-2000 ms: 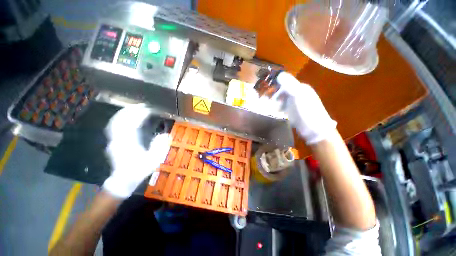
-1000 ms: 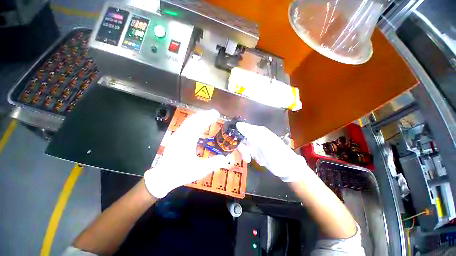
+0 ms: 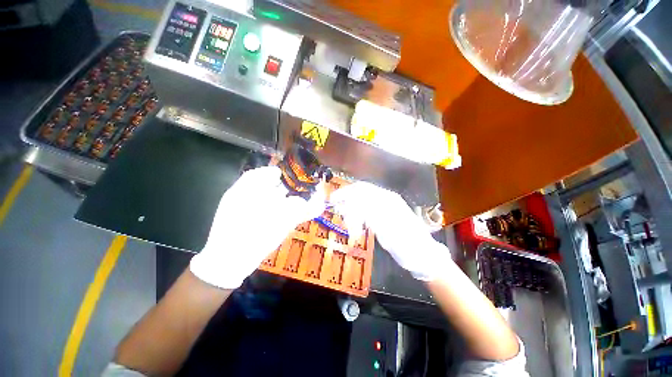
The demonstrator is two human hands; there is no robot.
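Note:
My left hand [image 3: 247, 224], in a white glove, holds a dark choke coil with copper-orange windings [image 3: 301, 171] above the top left of the orange slotted board [image 3: 313, 258]. My right hand [image 3: 390, 224], also gloved, has its fingertips close to the left fingertips, just right of the coil. Whether they grip anything is hidden. Blue-handled cutters [image 3: 333, 225] show in part between and below the hands, over the board. Their jaws are hidden.
The solder machine [image 3: 221, 88] stands behind, with a white pad with yellow ends [image 3: 401, 134] on it. A steel tray of coils [image 3: 48, 147] is at left. A red bin [image 3: 541, 213] and steel tray [image 3: 564, 294] are at right. A clear hood [image 3: 508, 44] hangs above.
Two seconds ago my hands were apart, the right at the machine. They came together over the board with the coil between them. The coil has since moved up and left, into my left hand.

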